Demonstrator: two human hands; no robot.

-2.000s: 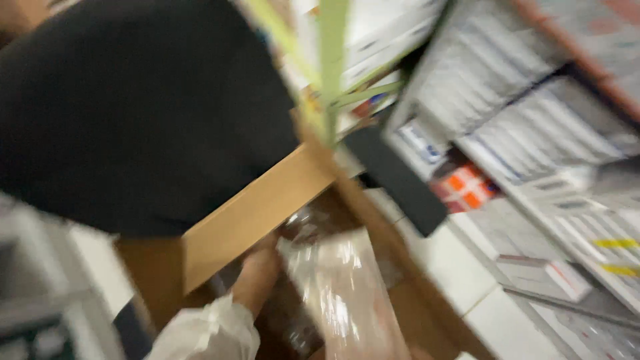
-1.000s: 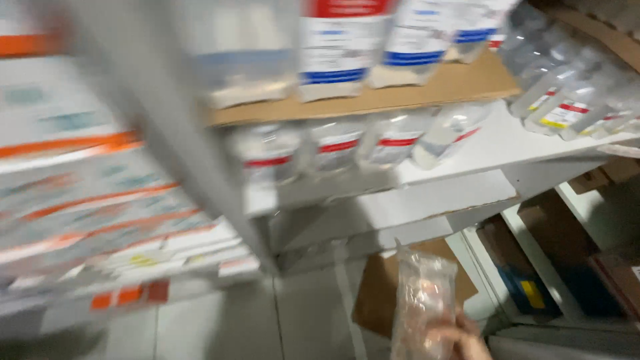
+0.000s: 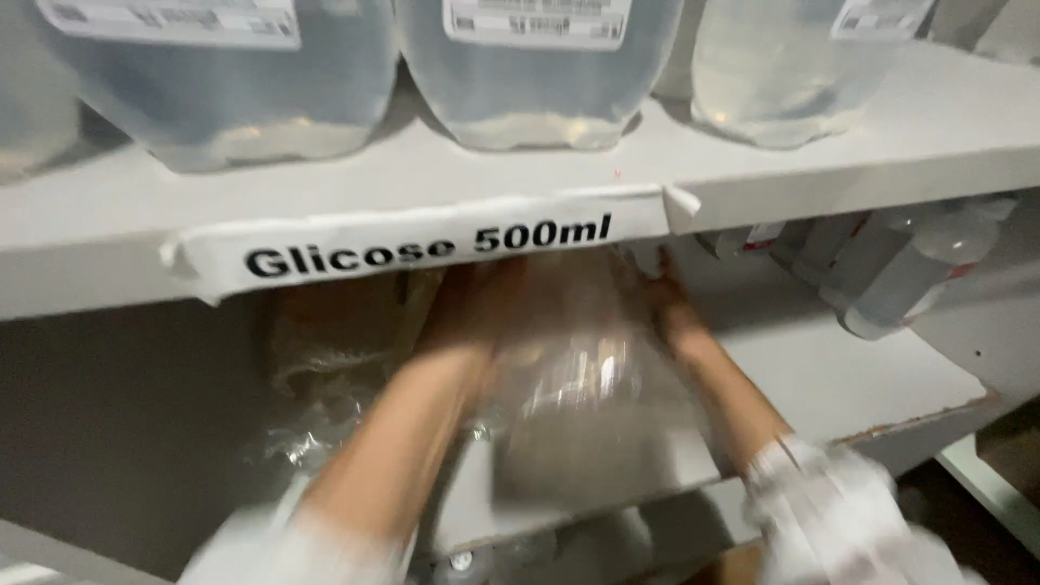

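Observation:
Both hands reach under the upper shelf, on either side of a blurred package in clear plastic over the lower shelf. My left hand is at its left side, partly hidden by the paper shelf label. At the package's right side is my right hand, its fingers partly spread. Both hands seem to touch the package, but blur hides the contact. Further left lies another clear plastic-wrapped package, brownish inside.
Large clear plastic bottles of liquid stand on the upper shelf, just above my hands. More bottles with red-marked labels are at the right of the lower shelf, whose front edge is chipped.
The view has moved from an open cardboard box to the shelving, now close. One second ago only one hand was visible, at a clear plastic package; now both hands are inside the lower shelf space.

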